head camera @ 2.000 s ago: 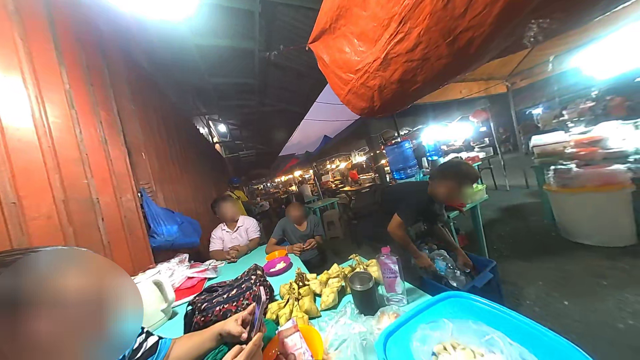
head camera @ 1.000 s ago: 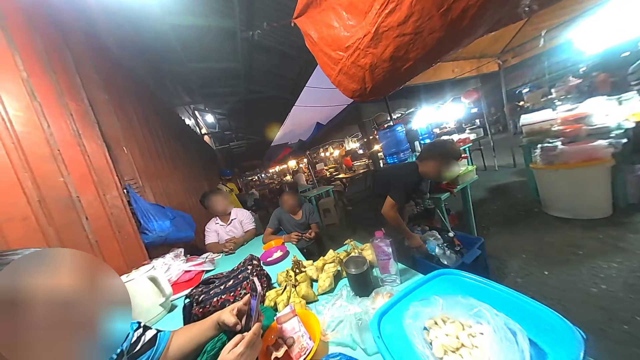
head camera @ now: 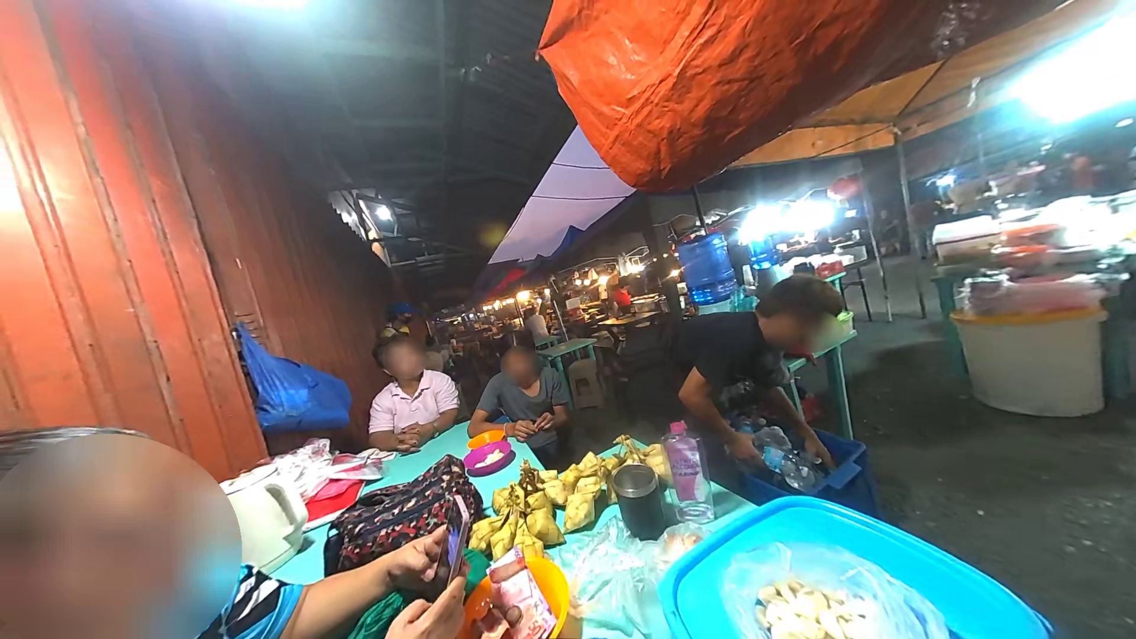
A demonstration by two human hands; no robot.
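Note:
Neither my left hand nor my right hand is in view. Close by at the lower left, a person in a striped sleeve holds a smartphone point(head camera: 458, 535) in their hands. Below the phone, an orange bowl point(head camera: 557, 581) holds banknotes. Woven-leaf pouches point(head camera: 532, 515) lie in a pile on the turquoise table point(head camera: 306, 565). Beside them stand a dark lidded jar point(head camera: 637, 501) and a clear bottle point(head camera: 688, 475) with a pink cap. At the lower right, a blue plastic tub point(head camera: 896, 541) contains a clear bag of pale peeled pieces point(head camera: 803, 608), perhaps garlic.
Two people sit at the table's far end near a purple bowl point(head camera: 489, 458). Another person bends over a blue crate point(head camera: 856, 484) of plastic bottles. A patterned bag point(head camera: 404, 515) and white pitcher point(head camera: 266, 519) are at left. An orange tarp point(head camera: 674, 89) hangs overhead.
The view has shifted somewhat. The person at the crate stays bent over it, arms shifting among the bottles. The neighbour keeps holding the phone.

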